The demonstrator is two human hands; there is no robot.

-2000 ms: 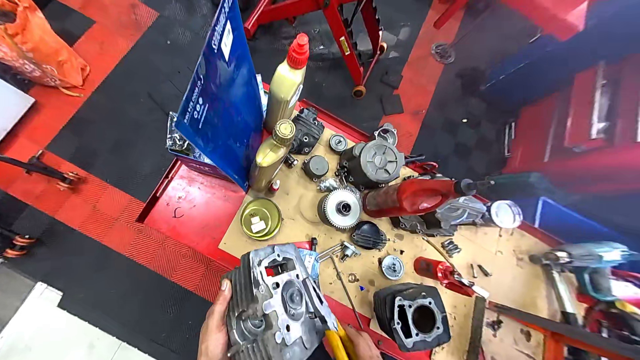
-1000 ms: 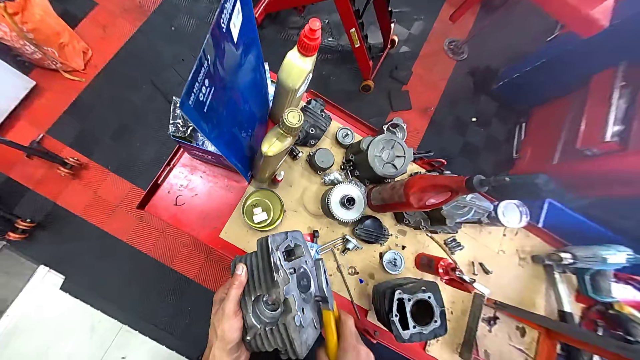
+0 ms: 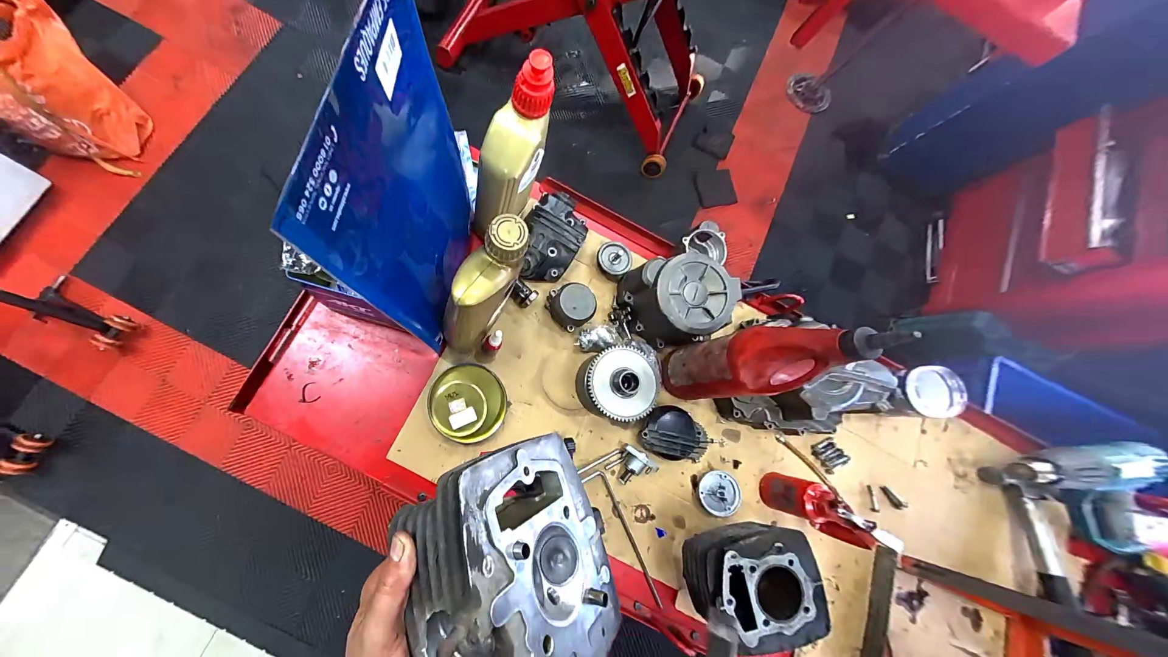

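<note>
My left hand [image 3: 383, 598] grips the finned side of a metal engine cylinder head [image 3: 525, 557] at the bottom of the view. Its gasket face, with the combustion chamber, is turned up toward me. My right hand is out of view. Right of the head, a finned cylinder block [image 3: 757, 589] rests on the cardboard-covered bench, bore facing up. A blurred metal strip shows at the bottom edge in front of the block. Near the head lie a long thin metal rod [image 3: 630, 538], a small metal fitting [image 3: 636, 464] and a round metal disc [image 3: 718, 494].
Behind stand two oil bottles [image 3: 513, 151] [image 3: 479, 287] beside an upright blue lid [image 3: 383, 173]. A toothed gear [image 3: 620, 383], engine cover [image 3: 693, 294], red bottle [image 3: 757, 362] and yellowish round tin [image 3: 467, 403] sit on the bench. At right is a cordless power tool [image 3: 1077, 470].
My right hand and the yellow-handled tool, both seen at the bottom earlier, have left the view. The cylinder head is still in my left hand, its gasket face turned more toward me.
</note>
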